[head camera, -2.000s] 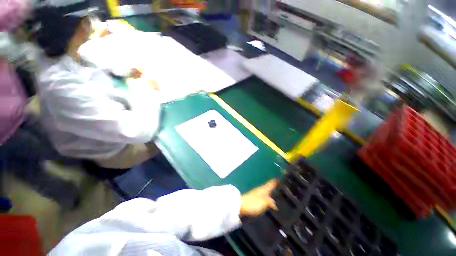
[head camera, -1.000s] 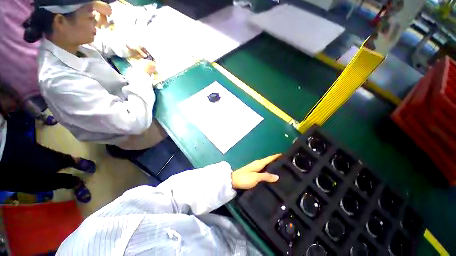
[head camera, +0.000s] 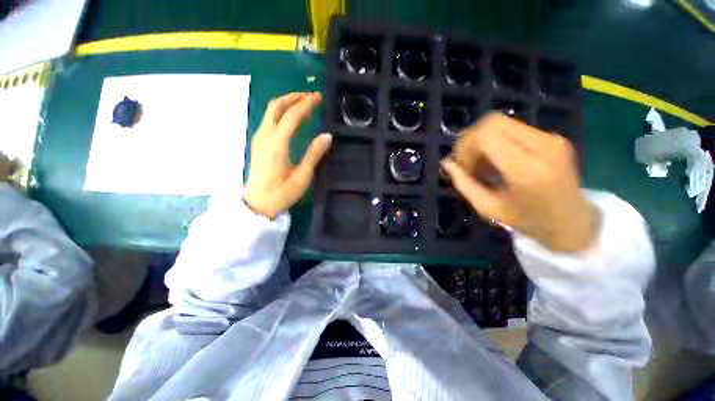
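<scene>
A black foam tray (head camera: 382, 149) with square pockets lies in front of me. Most pockets in view hold a round black watch head (head camera: 405, 164) with a glossy face; two pockets at its left side are empty. My left hand (head camera: 287, 154) is at the tray's left edge, thumb and fingers apart, holding nothing. My right hand (head camera: 513, 176) is over the right half of the tray, slightly blurred, fingers curled down over the pockets. Whether it grips a watch head is hidden.
A white paper sheet (head camera: 168, 135) with one black unit (head camera: 126, 112) lies left of the tray. A crumpled white tissue and pale roll (head camera: 673, 149) lie at the far right. A yellow post (head camera: 324, 17) stands behind the tray. Another tray (head camera: 486, 294) sits below the bench edge. Sleeves show at both sides.
The view has swung from the left to straight over the tray. My right hand has come into view over the tray. My left hand stays at the tray's left edge.
</scene>
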